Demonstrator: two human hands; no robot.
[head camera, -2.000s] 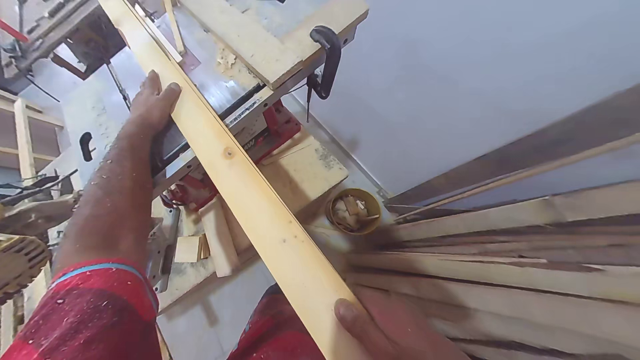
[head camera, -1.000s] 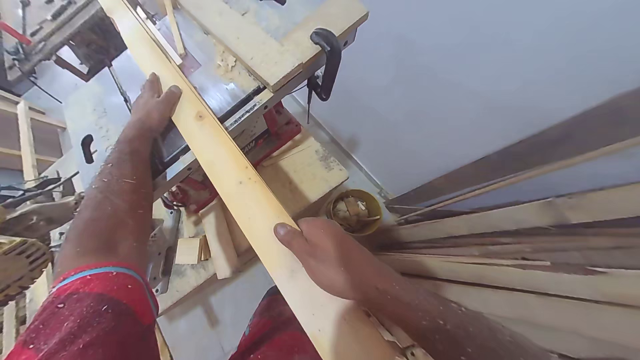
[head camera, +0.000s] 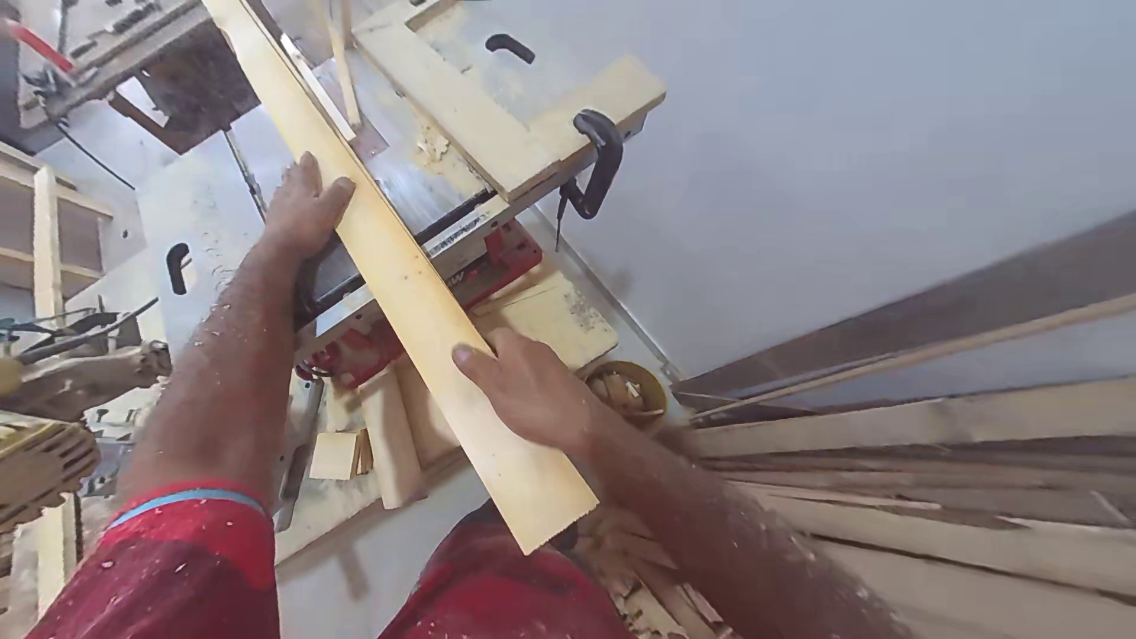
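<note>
A long pale wooden board (head camera: 404, 280) slants across a table saw's metal top (head camera: 213, 195), its near end past the front edge, close to my legs. My left hand (head camera: 311, 209) rests against the board's left edge, thumb on its top face. My right hand (head camera: 528, 382) grips the right edge of the near part, thumb on top and fingers out of sight beneath. Beside the board's far part runs a thin wood strip (head camera: 318, 86). The far end of the board leaves the view at the top.
A black clamp (head camera: 602, 164) sits at a wooden frame (head camera: 479, 106) on the saw top. Below are red saw parts (head camera: 510, 262), wood offcuts (head camera: 390, 435) and a round container (head camera: 652, 390) of scraps. Long boards (head camera: 932, 417) lie at the right. Wood scraps (head camera: 652, 568) lie by my legs.
The board has moved forward, and its near end now shows. My right hand has moved forward from near the bottom edge of the view. My left hand stays in about the same place.
</note>
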